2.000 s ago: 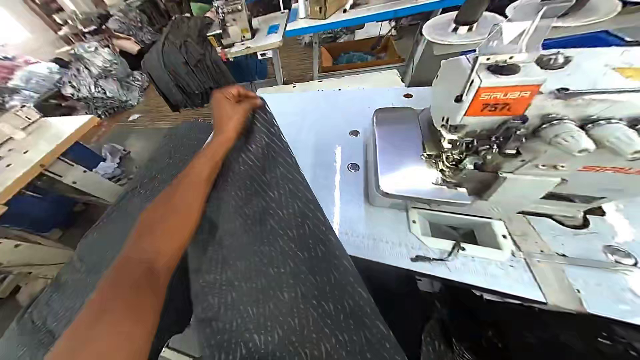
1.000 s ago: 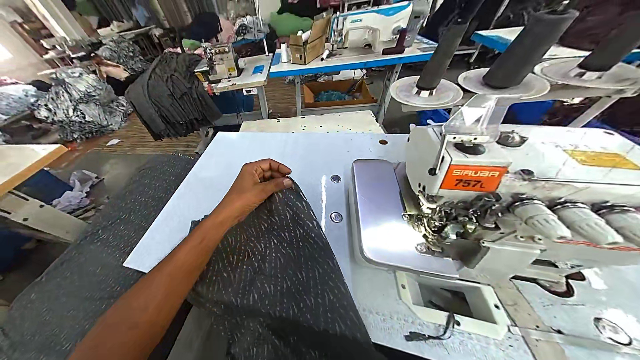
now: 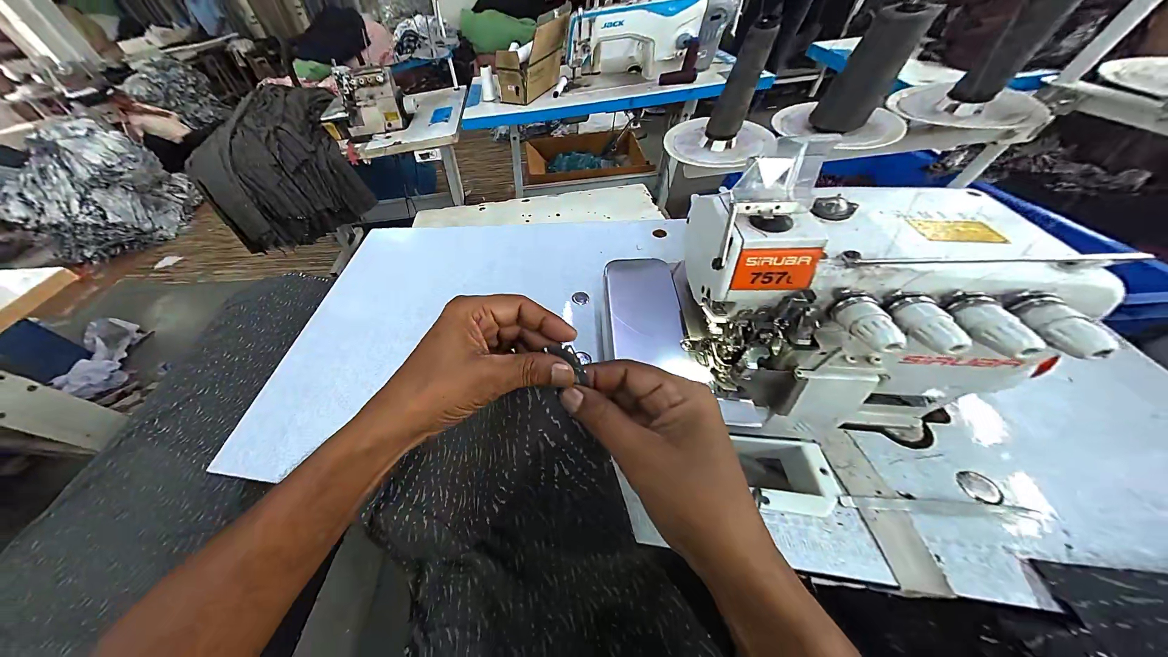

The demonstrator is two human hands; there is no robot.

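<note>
Dark grey flecked fabric (image 3: 520,493) hangs over the front edge of the white sewing table. Its upper edge is pinched by my left hand (image 3: 493,356), thumb against fingers. Close beside it, almost fingertip to fingertip, my right hand (image 3: 657,420) grips the same edge between thumb and forefinger. Both hands are just left of a Siruba overlock sewing machine (image 3: 912,292), near its smooth metal cloth plate (image 3: 643,310). The part of the edge inside the fingers is hidden.
More flecked fabric (image 3: 164,438) lies at the left. Thread cones (image 3: 853,87) stand behind the machine. Farther back are a Jack sewing machine (image 3: 639,36), a cardboard box (image 3: 534,64), a draped pile of dark cloth (image 3: 278,164) and bundled shiny material (image 3: 87,187).
My right hand has come into view and taken hold of the fabric edge beside my left hand. The left hand has moved toward the machine with the fabric.
</note>
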